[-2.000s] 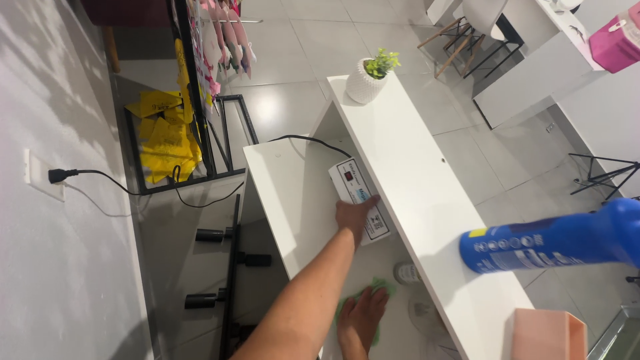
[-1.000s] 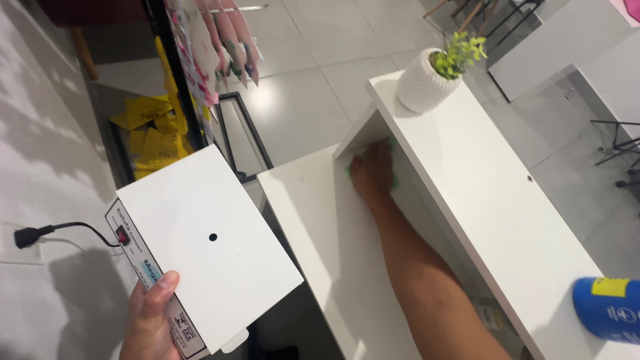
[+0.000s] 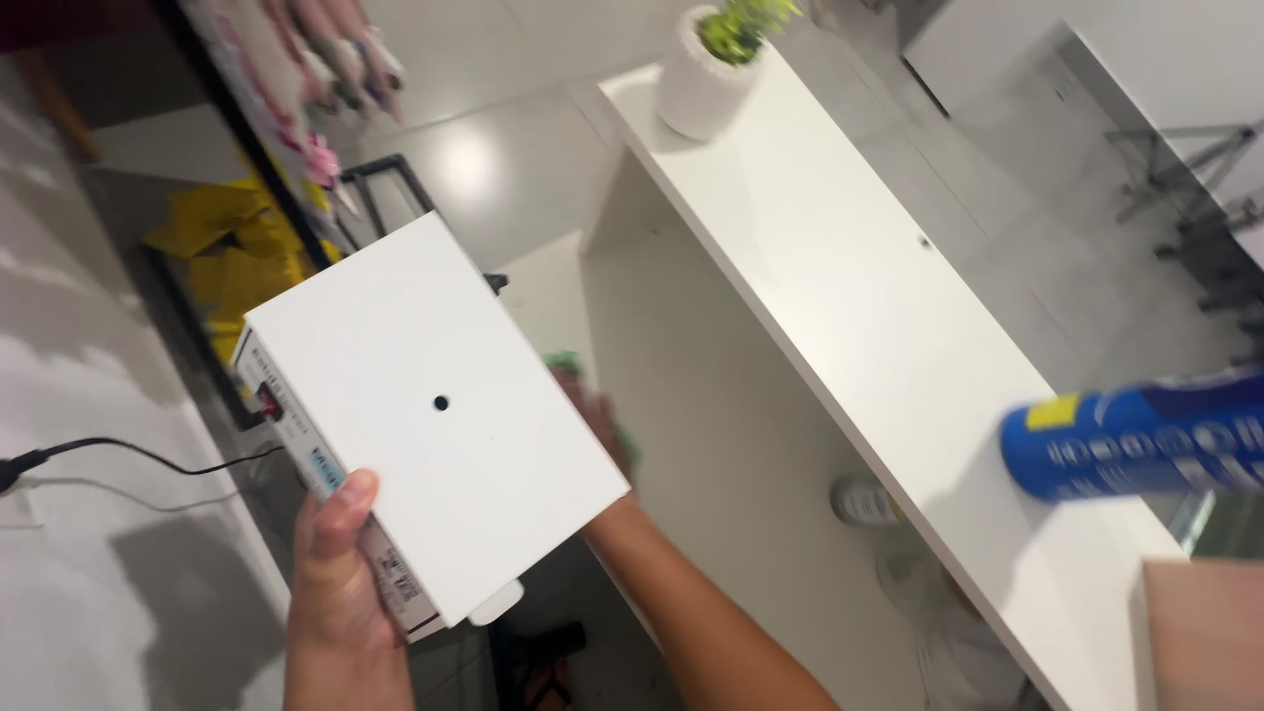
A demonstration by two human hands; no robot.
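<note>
My left hand (image 3: 341,543) grips a white box-shaped electrical device (image 3: 444,415) by its printed long side, the thumb near the top edge. The device has a red switch on that side and a small dark hole in its broad face. Behind the device, my right hand (image 3: 604,420) lies on a green cloth (image 3: 564,362) on the lower white surface of the desk (image 3: 671,395); its fingers are partly hidden by the device. A black power cord (image 3: 148,451) runs from a plug at the wall toward the device.
A raised white shelf (image 3: 839,326) carries a potted plant (image 3: 711,79), a blue bottle (image 3: 1136,434) and a pinkish box (image 3: 1205,632). Under it stand a small container (image 3: 864,502) and glass jars. A black metal rack (image 3: 247,128) and yellow packets (image 3: 232,247) are at the left.
Two seconds ago the device lay under the shelf; my left hand now holds it up. My right hand and the cloth have moved from the shelf's far corner toward the surface's left side since one second ago.
</note>
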